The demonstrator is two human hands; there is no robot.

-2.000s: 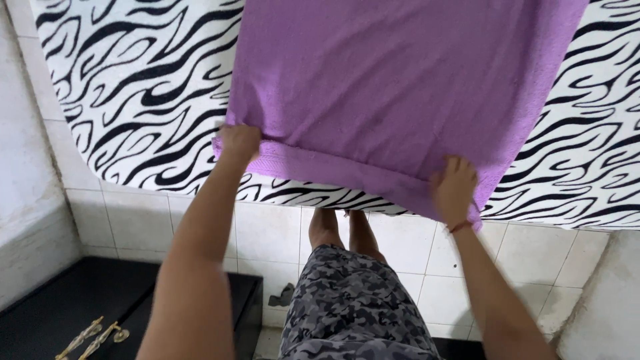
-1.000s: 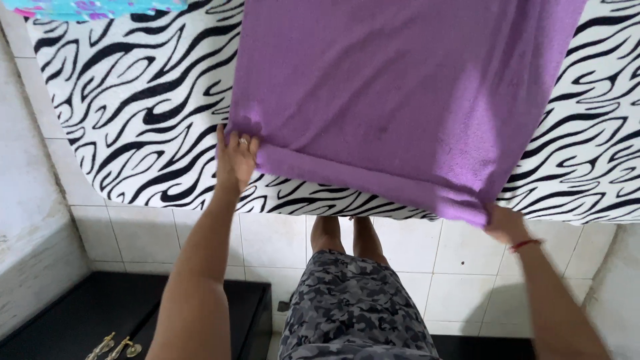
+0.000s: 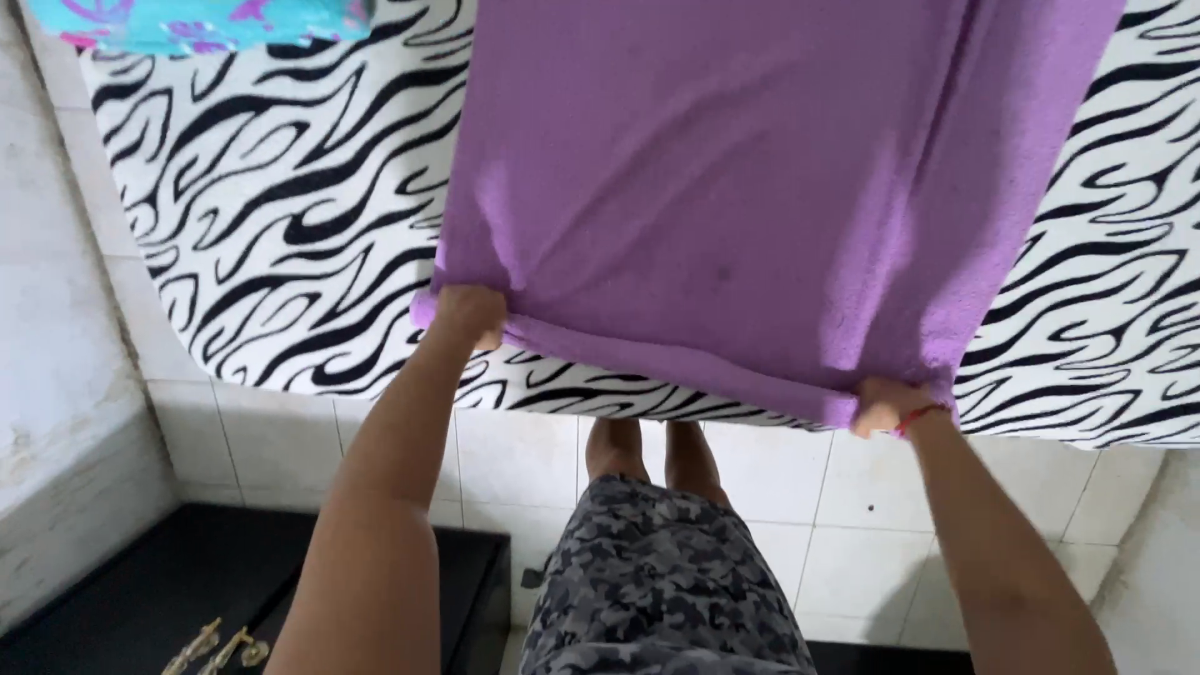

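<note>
A purple towel (image 3: 712,187) lies spread over a white cloth with black zebra stripes (image 3: 281,225). Its near edge is rolled or folded over into a narrow band. My left hand (image 3: 469,317) is closed on the left end of that band. At the right end, my right hand (image 3: 891,405), with a red band on its wrist, grips the same edge close to the corner. Creases run up the towel from both hands. The fingertips of both hands are partly hidden in the fabric.
A turquoise patterned cloth (image 3: 216,23) rests at the upper left on the striped cloth. Below are white floor tiles (image 3: 759,469), with a black surface (image 3: 112,572) at the lower left bearing gold-coloured metal pieces (image 3: 220,647). Walls stand at both sides.
The right hand has shifted from the towel's outer right corner, where it was one second ago, inward along the folded edge. More of the turquoise cloth shows as the view has moved.
</note>
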